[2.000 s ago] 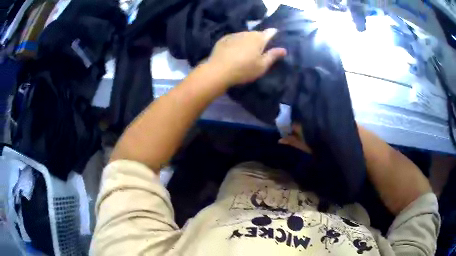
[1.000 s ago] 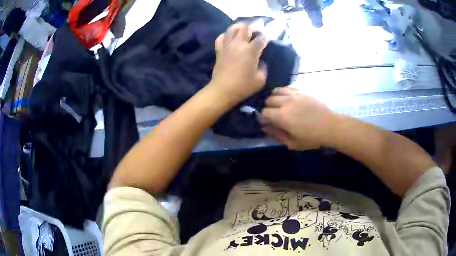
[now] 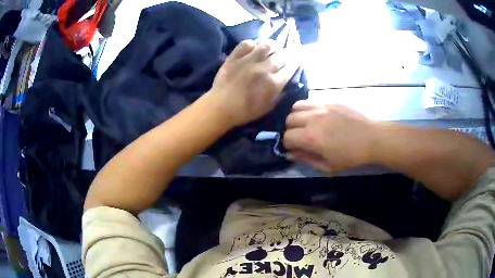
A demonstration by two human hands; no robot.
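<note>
The black cloth garment [image 3: 163,59] lies over the front of the white machine table and reaches its front edge. My left hand [image 3: 251,81] rests on the cloth just below the bright light, fingers bent; the glare hides its fingertips. My right hand [image 3: 331,136] holds the cloth's right edge with bent fingers, beside a small pale tag [image 3: 266,135] on the cloth. The presser foot and needle area [image 3: 279,16] is at top centre, mostly lost in glare.
Black garments [image 3: 51,141] hang at the left. A red-orange item [image 3: 78,27] is at upper left. A white basket [image 3: 40,244] is at lower left. A white printed label patch [image 3: 440,93] lies at right, near dark cables [image 3: 472,59]. Pale scraps [image 3: 434,27] are at upper right.
The cloth that hung over my right forearm two seconds ago now lies on the table. My right hand has come up from below the edge to the cloth's right side.
</note>
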